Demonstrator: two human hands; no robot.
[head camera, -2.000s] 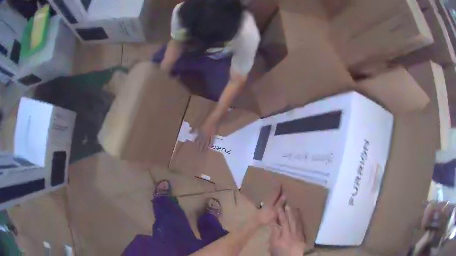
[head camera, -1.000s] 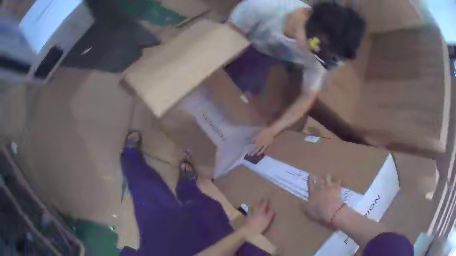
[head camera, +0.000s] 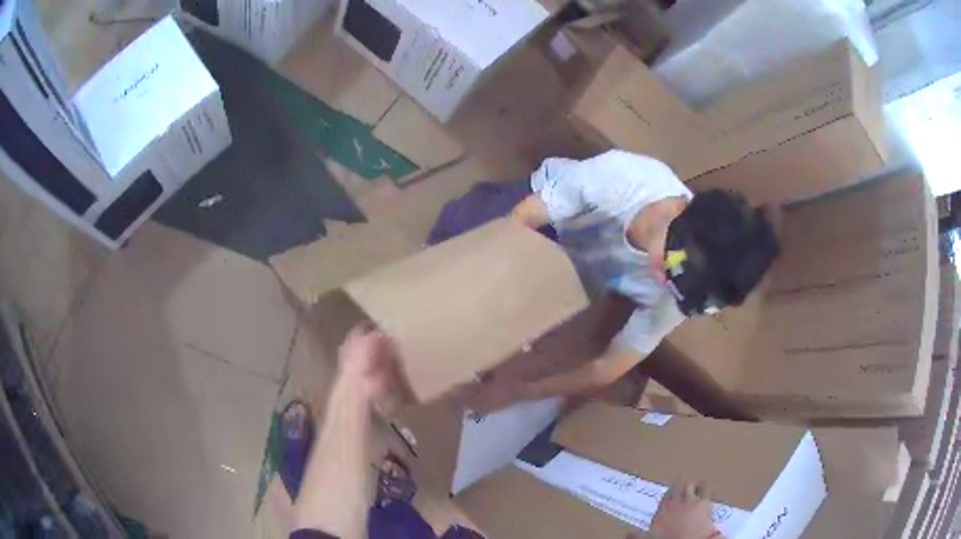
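Note:
A white L-shaped retail box (head camera: 788, 497) lies at the lower right, partly covered by the brown flaps of an outer carton (head camera: 674, 447). The carton's raised brown end (head camera: 479, 305) stands tilted in the middle. My left hand (head camera: 366, 363) is at the left edge of this end, with its fingers curled on the edge and partly blurred. My right hand (head camera: 687, 513) rests on the box and flap at the bottom, cut off by the frame edge, holding nothing visible. A co-worker's hand (head camera: 487, 395) is under the raised end, partly hidden.
A person (head camera: 622, 211) crouches opposite, leaning over the carton. Brown cartons (head camera: 811, 305) stand on the right. White boxes (head camera: 148, 95) stand at the upper left, and another white box (head camera: 453, 42) at the top. Flat cardboard (head camera: 169, 316) covers the floor around my feet.
My left hand has moved from the lower flap up to the raised carton end. My right hand stays on the box. The raised end has shifted, and the co-worker's hand has moved under it.

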